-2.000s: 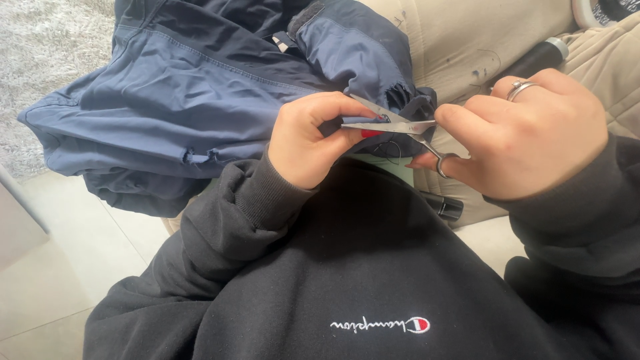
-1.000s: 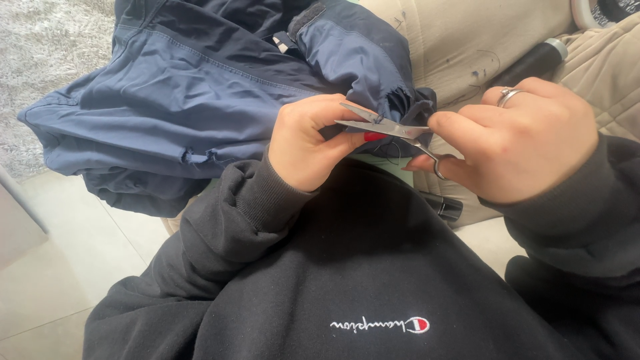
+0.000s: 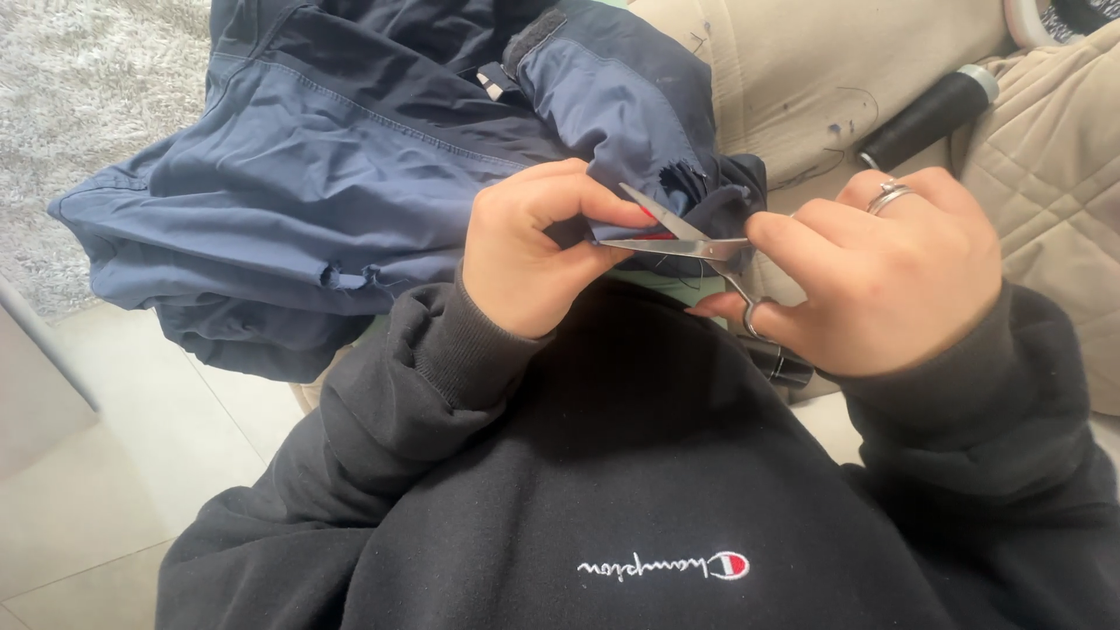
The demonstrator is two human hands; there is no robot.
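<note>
My right hand, with rings on one finger, holds a pair of metal scissors by the handles. The blades are spread and point left toward my left hand. Between its thumb and fingers my left hand pinches a small piece of blue fabric; the blades lie right at it. A blue and navy garment spreads under and beyond my left hand. It has a ragged hole with loose threads near its lower edge and another torn opening close to the scissors. Part of the pinched fabric is hidden by my fingers.
A spool of black thread lies on the beige quilted seat at the upper right. Thread scraps are scattered on the beige fabric beside it. A dark cylindrical object sits partly hidden below my right hand. A grey shaggy rug is at the far left.
The scissor blades are spread wider than two seconds ago, and their angle over the pinched fabric has shifted slightly. My left hand has stayed nearly in place.
</note>
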